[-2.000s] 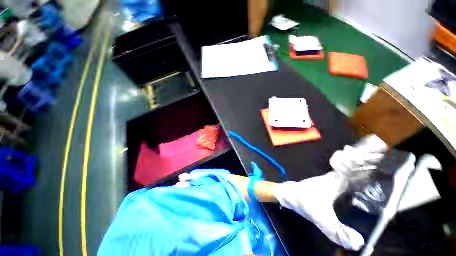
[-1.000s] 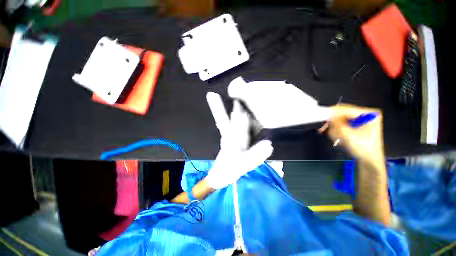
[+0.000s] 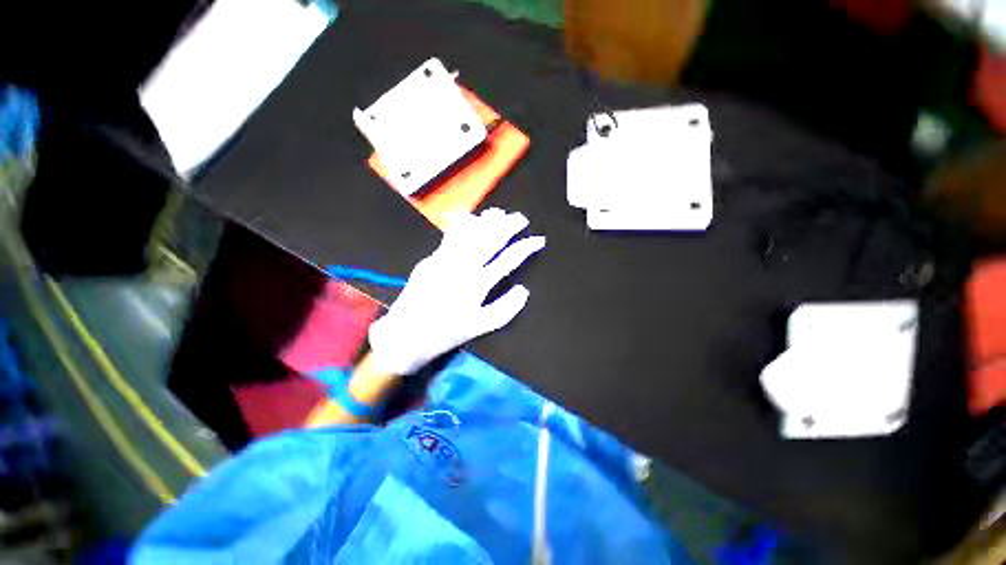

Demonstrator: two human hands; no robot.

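Note:
A white square unit (image 3: 425, 124) with dark corner dots lies partly on an orange foam pad (image 3: 477, 174) at upper left. A second white unit (image 3: 653, 168) lies on the black mat right of it. A third white unit (image 3: 855, 370) lies at the right, slightly blurred. My left hand (image 3: 458, 289), in a white glove, is over the mat just below the orange pad, fingers apart and empty. A blue strap is round its wrist. My right hand is not clearly in view; a blurred skin-toned patch shows at the lower right corner.
A white paper sheet (image 3: 235, 77) with a blue edge lies at upper left. Another orange pad (image 3: 988, 331) is at the right edge. A blue cord (image 3: 367, 275) runs by the left wrist. A brown wooden block (image 3: 634, 39) stands behind. Pink material (image 3: 320, 353) shows below the bench edge.
The white unit that was between my hands now lies on the mat at the right. My left hand has moved left, near the padded unit. My right hand has left the clear view. The view has turned.

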